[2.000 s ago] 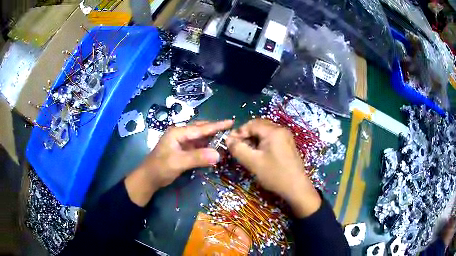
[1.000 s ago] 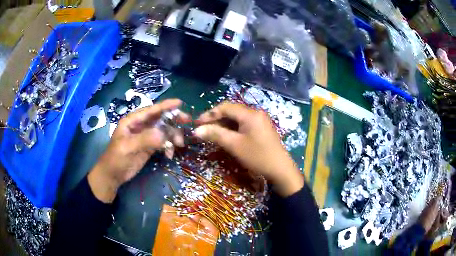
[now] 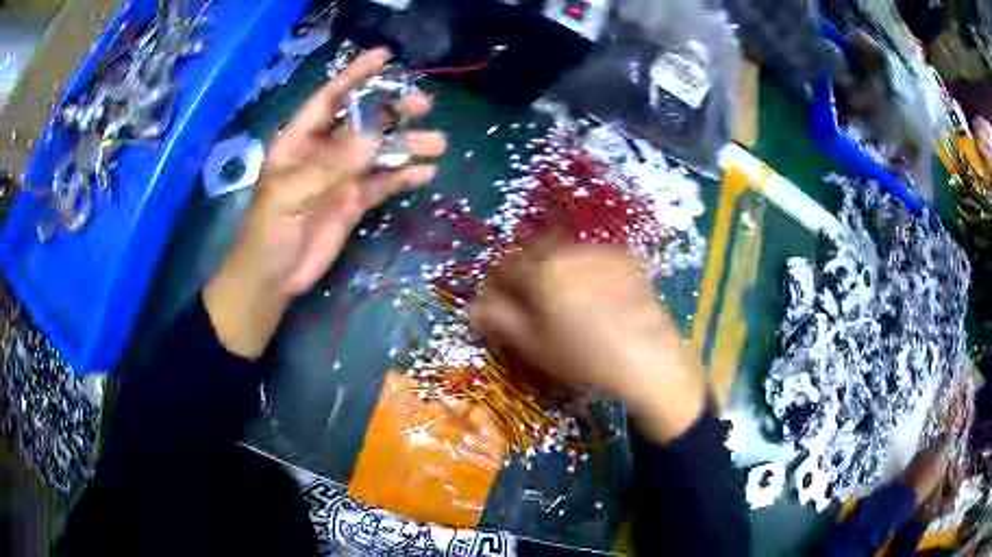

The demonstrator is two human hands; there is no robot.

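Observation:
My left hand is raised at the upper left and holds a small clear or silvery holder between its fingers; a red lead wire sticks out from it to the right. My right hand is blurred and reaches low over the wire heap, fingertips pointing down; whether it holds a wire cannot be told. Red lead wires lie in the upper part of the heap, yellow-orange lead wires in the lower part, partly hidden by my right hand.
A blue tray with wired holders stands left. A loose holder plate lies beside it. An orange pad lies near me. The black machine and clear bags are behind. A holder heap and another person's hand are at right.
My hands have moved apart. My left hand has gone up with the holder, whose red wire now shows clearly. My right hand has moved down onto the wire heap. The view has shifted too.

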